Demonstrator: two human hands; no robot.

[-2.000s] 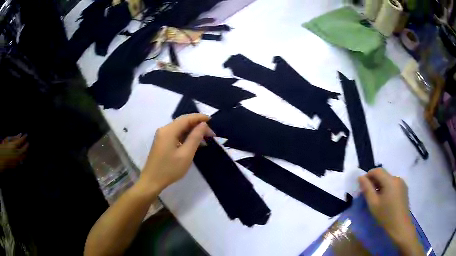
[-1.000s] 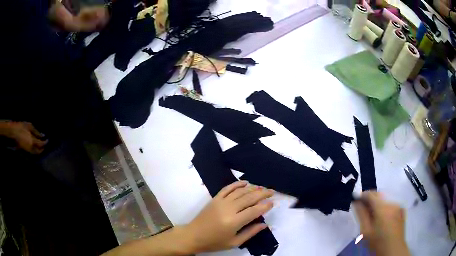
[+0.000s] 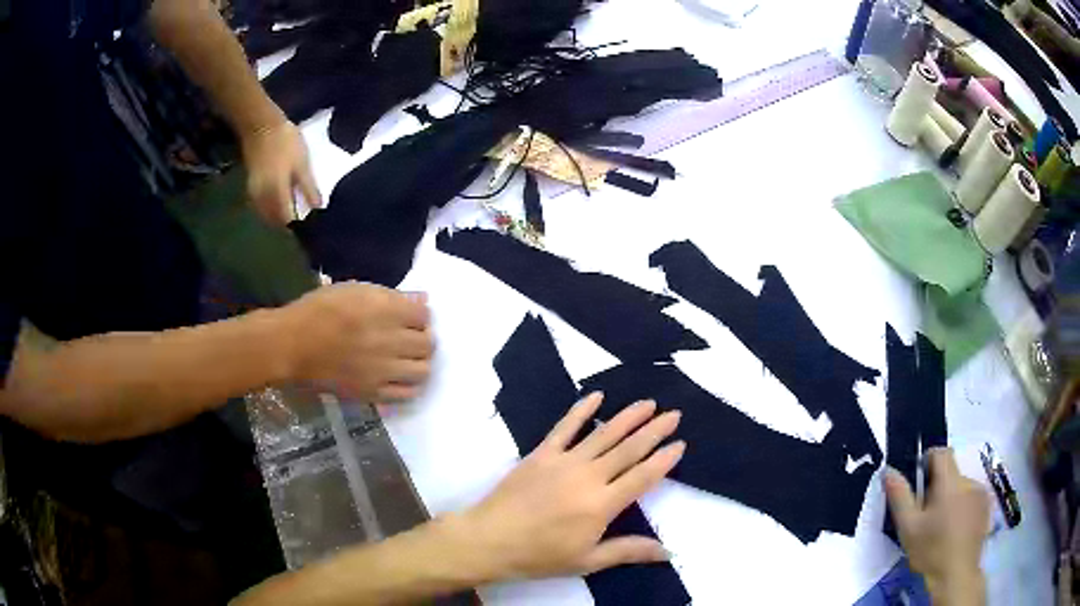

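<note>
Black cut fabric pieces point(image 3: 758, 450) lie loose and partly overlapping on the white table. My left hand point(image 3: 574, 497) rests palm down, fingers spread, over a long black strip point(image 3: 533, 385) at lower centre and beside the wider pieces. My right hand point(image 3: 947, 521) is at the lower right, its thumb and fingers closed on the lower part of narrow black strips point(image 3: 917, 397) that lie side by side. The hand hides their lower ends. A corner of the blue see-through template point(image 3: 894, 588) shows at the bottom edge.
Another person's hands point(image 3: 361, 343) are at the left, one by the black fabric pile point(image 3: 474, 154). Thread snips point(image 3: 1001, 485) lie right of my right hand. A green cloth point(image 3: 918, 231), cream thread cones point(image 3: 1007, 207) and a pale ruler point(image 3: 758, 101) are farther back.
A narrow strip that lay at lower centre now lies beside the strip at right. My left hand has come down flat on the black strip. The other person's hands have reached in over the table.
</note>
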